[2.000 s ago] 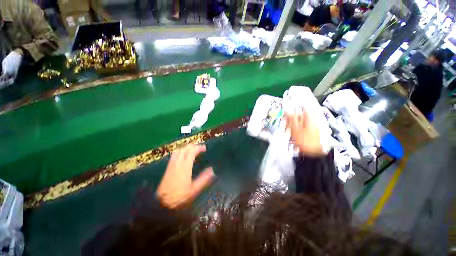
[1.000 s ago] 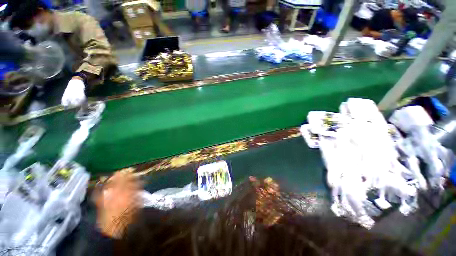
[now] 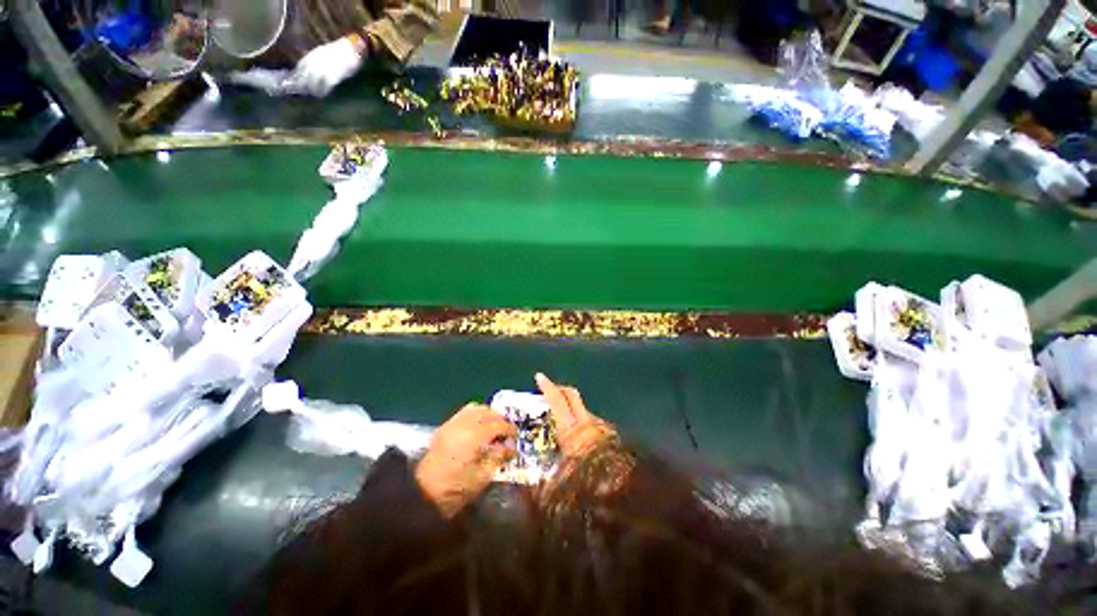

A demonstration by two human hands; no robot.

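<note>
An open socket housing lies on the dark green worktop in front of me, with small dark, yellow and blue bits inside. My left hand is at its left side, with fingers over the inside. My right hand holds its right side, with the index finger stretched along the top edge. The bagged cord runs left from under my left hand to a small white plug. Hair covers the lower part of my hands' area.
A left pile of units has cords hanging toward me. A right pile stands at the right. One unit lies on the green conveyor. Across it are a gold heap, plastic bags and a coworker's gloved hand.
My view has turned left, then levelled. My right hand has left the right pile; both hands are now at the housing on the worktop. The coworker's glove has withdrawn from the conveyor.
</note>
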